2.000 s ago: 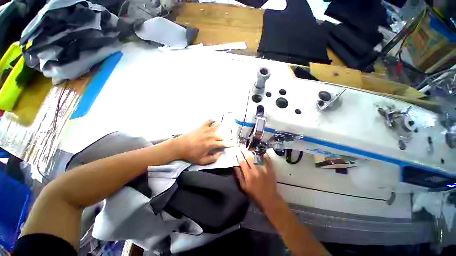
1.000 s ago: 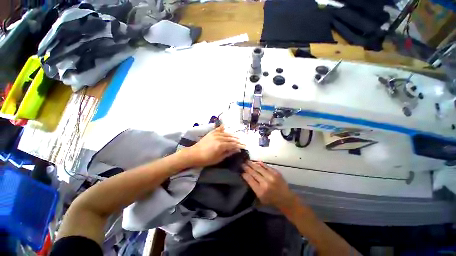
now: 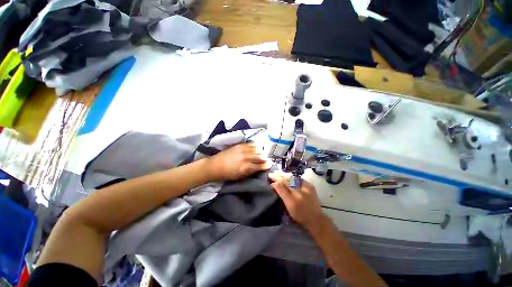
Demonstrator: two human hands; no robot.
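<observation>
Grey and dark grey garment panels (image 3: 230,204) lie in folds on the table's front and hang over its edge. The white sewing machine (image 3: 387,140) with a blue stripe stands at the right. My left hand (image 3: 238,161) lies on the cloth just left of the presser foot, fingers towards the needle area. My right hand (image 3: 298,199) is at the cloth's right edge, its fingertips close below the presser foot (image 3: 295,180). The machine head partly hides the fingertips and the cloth under the needle. Two dark points of cloth stick out behind my left hand.
Scissor handles (image 3: 336,176) lie on the machine bed behind the needle. A grey fabric bundle (image 3: 78,42), blue strip (image 3: 106,95) and yellow tray (image 3: 12,92) are at the far left. Black fabric pieces (image 3: 332,35) lie beyond the machine. A blue basket (image 3: 14,232) is lower left.
The view has shifted. Compared with one second ago, both hands and the cloth are closer to the presser foot. The pale cloth under the hands two seconds ago now shows dark grey there.
</observation>
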